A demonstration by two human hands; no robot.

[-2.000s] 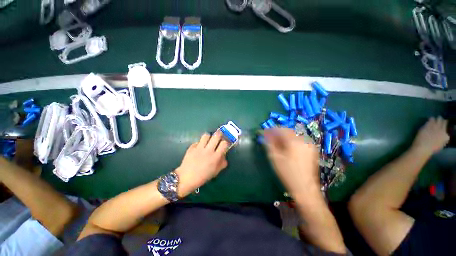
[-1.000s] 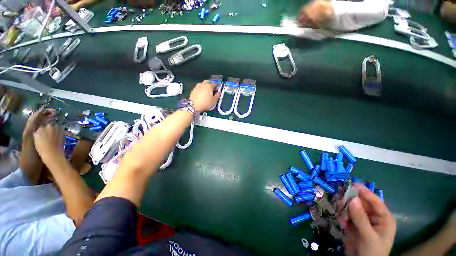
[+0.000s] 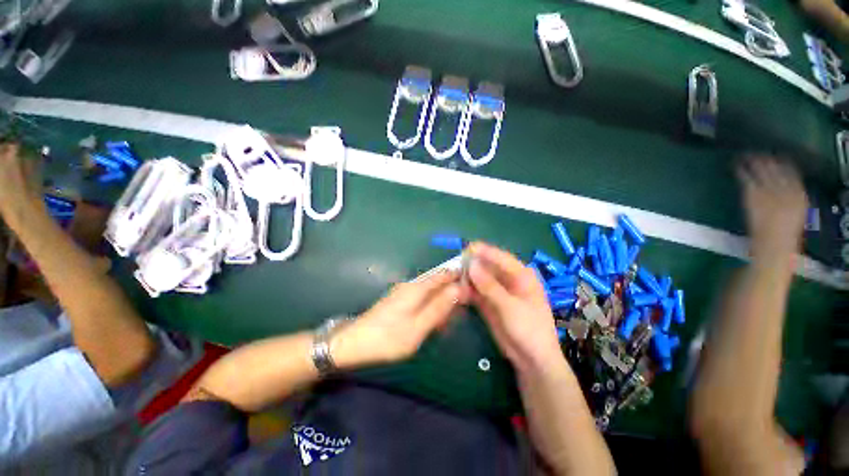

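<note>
My left hand (image 3: 396, 321) and my right hand (image 3: 507, 297) meet over the bench in front of me. They pinch a white housing (image 3: 439, 270) between them; my fingers hide most of it. A blue battery (image 3: 447, 241) shows just beyond my fingertips; whether it is joined to the housing I cannot tell. Right of my right hand is a heap of blue batteries (image 3: 603, 256) with circuit boards (image 3: 610, 349). A pile of white housings (image 3: 181, 228) lies to the left. A small white ring (image 3: 484, 364) lies on the bench near my right wrist.
Three fitted housings (image 3: 448, 116) stand side by side on the belt beyond the white edge strip (image 3: 484, 188). Unfitted housings (image 3: 559, 51) also lie on the belt. A neighbour's arm (image 3: 756, 316) reaches toward the belt at right; another person's arm (image 3: 74, 270) is at left.
My left hand has come back from the row of three fitted housings and now holds a housing. My right hand has moved left from the battery heap to meet it.
</note>
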